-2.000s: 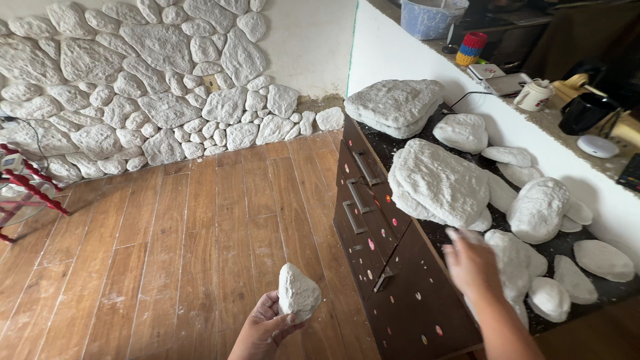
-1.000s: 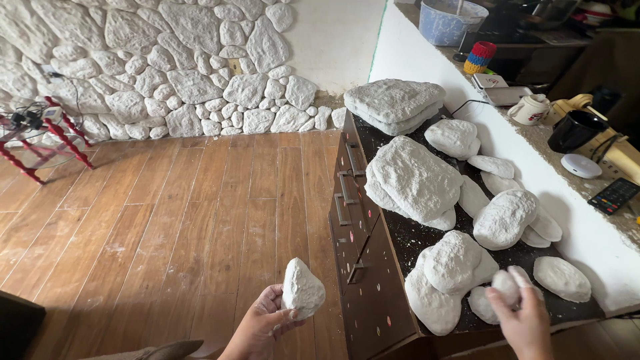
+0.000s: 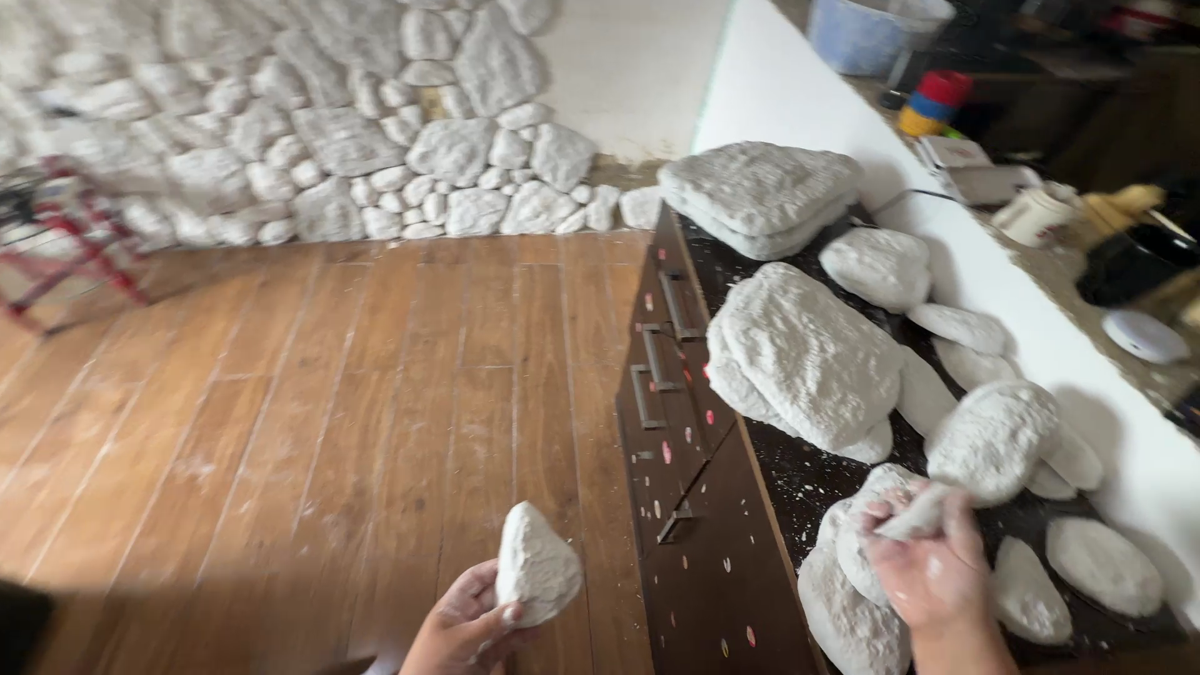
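My left hand (image 3: pixel 478 614) grips a white, roughly triangular stone-like piece (image 3: pixel 536 565) over the wooden floor, left of the dark cabinet. Above the cabinet's near end, my right hand (image 3: pixel 928 567) holds a small, thin white stone piece (image 3: pixel 919 514) between thumb and fingers, blurred. Behind that hand are stacked white pieces (image 3: pixel 848 609); a rounded one (image 3: pixel 994 441) lies just beyond it. To its right rest a narrow piece (image 3: pixel 1029 591) and an oval one (image 3: pixel 1104 565). Farther back are a large rough block (image 3: pixel 806 356) and a stack of big flat pieces (image 3: pixel 764 192).
The dark cabinet (image 3: pixel 717 562) has drawers with metal handles. Along the right runs a white half wall (image 3: pixel 1022 281) with a ledge bearing a mug (image 3: pixel 1036 214), a bucket (image 3: pixel 867 33) and stacked coloured cups (image 3: pixel 935 101). A red metal stand (image 3: pixel 89 234) is at left, before a stone-clad wall (image 3: pixel 347 141).
My right hand has lifted a small white piece off the cabinet's near end, where it was touching small pieces a second ago. My left hand still holds its triangular piece.
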